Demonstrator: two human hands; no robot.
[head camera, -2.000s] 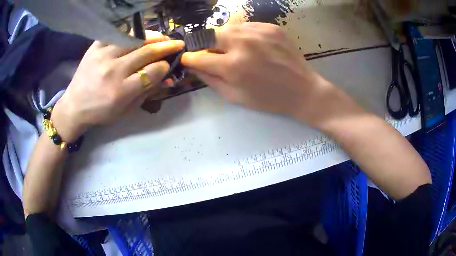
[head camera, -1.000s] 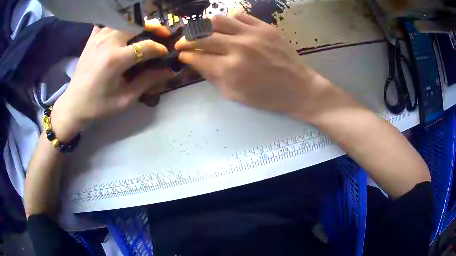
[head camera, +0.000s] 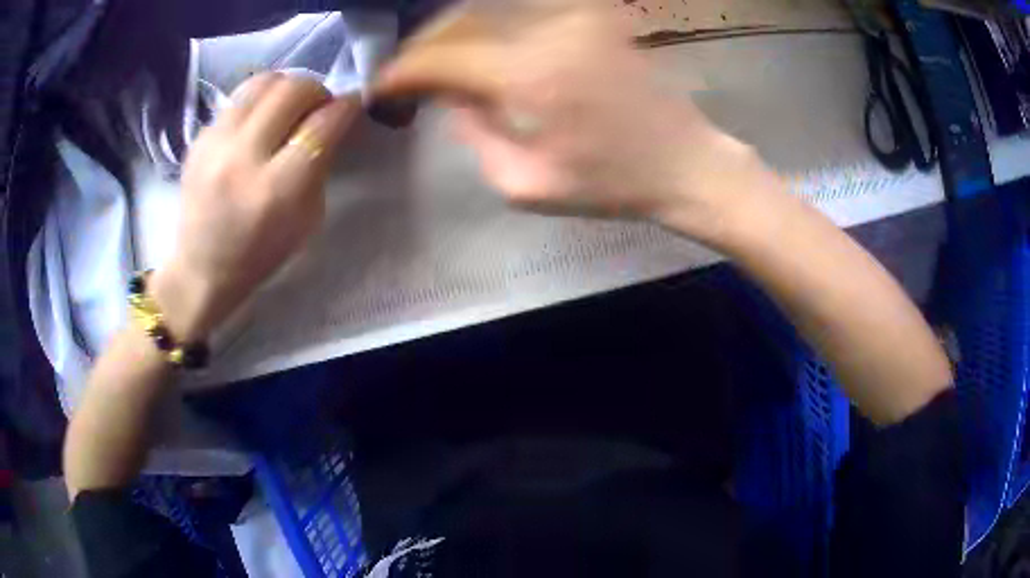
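Pale lining fabric (head camera: 282, 51) lies at the top left, with dark navy fabric (head camera: 102, 79) around it. My left hand (head camera: 265, 152) has its fingertips closed on the edge of the cloth. A gold ring and a beaded bracelet show on that hand and wrist. My right hand (head camera: 576, 113) is blurred; its thumb and finger pinch the same cloth near a small dark piece (head camera: 392, 111), close to my left fingertips. The machine's needle area does not show.
The white table (head camera: 474, 248) has a ruler scale along its front edge. Black-handled scissors (head camera: 898, 107) and a dark-blue flat object (head camera: 951, 96) lie at the upper right. Blue baskets (head camera: 311, 508) stand below the table, with another at the right (head camera: 994, 339).
The view has shifted, so the machine's needle area and knob are out of sight. Pale lining now shows at my fingertips, where dark cloth was held. Both hands have moved with the cloth.
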